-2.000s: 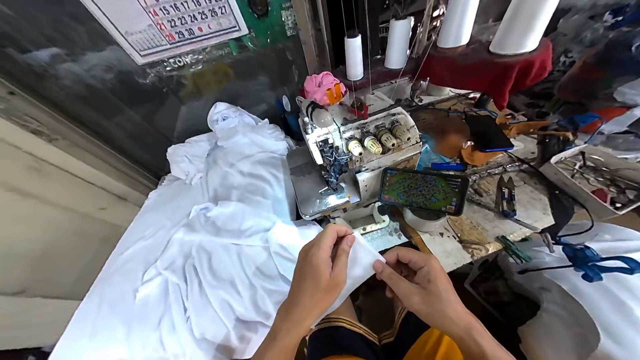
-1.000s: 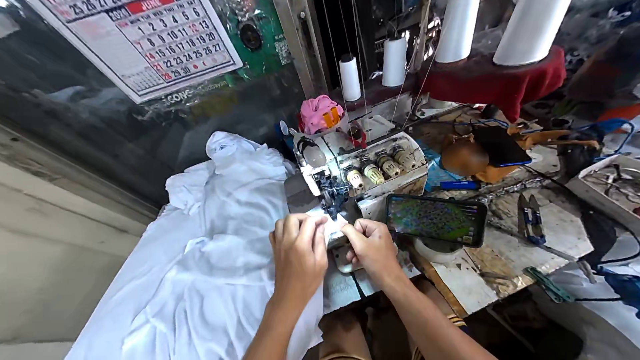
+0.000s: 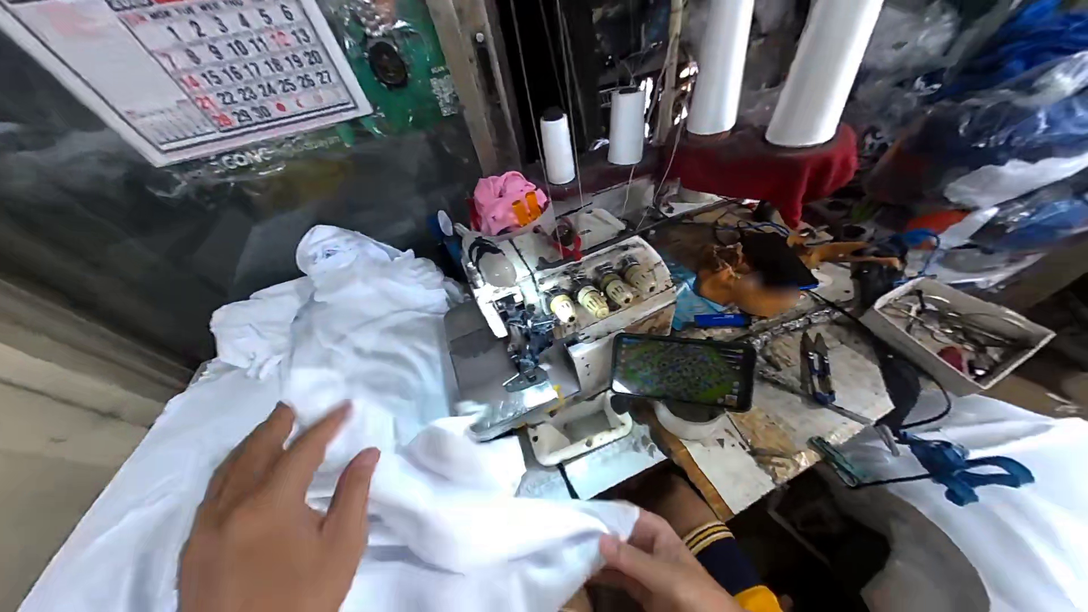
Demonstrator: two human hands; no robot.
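Observation:
White fabric (image 3: 365,340) lies heaped from the back left down to the front, left of an overlock sewing machine (image 3: 586,289). My left hand (image 3: 276,510) is over the cloth at the lower left, fingers spread and slightly blurred; nothing is held in it. At the bottom centre my right hand (image 3: 650,561) pinches a corner of the fabric between thumb and fingers. The machine's presser foot (image 3: 527,378) is beyond both hands, and a fold of the cloth touches the front edge of its metal plate.
A smartphone (image 3: 682,371) leans at the machine's right. Beyond it are nippers (image 3: 818,370), a blue marker (image 3: 722,320) and a box of small metal items (image 3: 956,336). White thread cones (image 3: 718,68) stand behind on red cloth. A wall calendar (image 3: 246,72) hangs at the upper left.
Both hands were together at the machine's presser foot one second ago. Now they are apart: the left has moved left and let go, while the right has drawn back toward me with the fabric.

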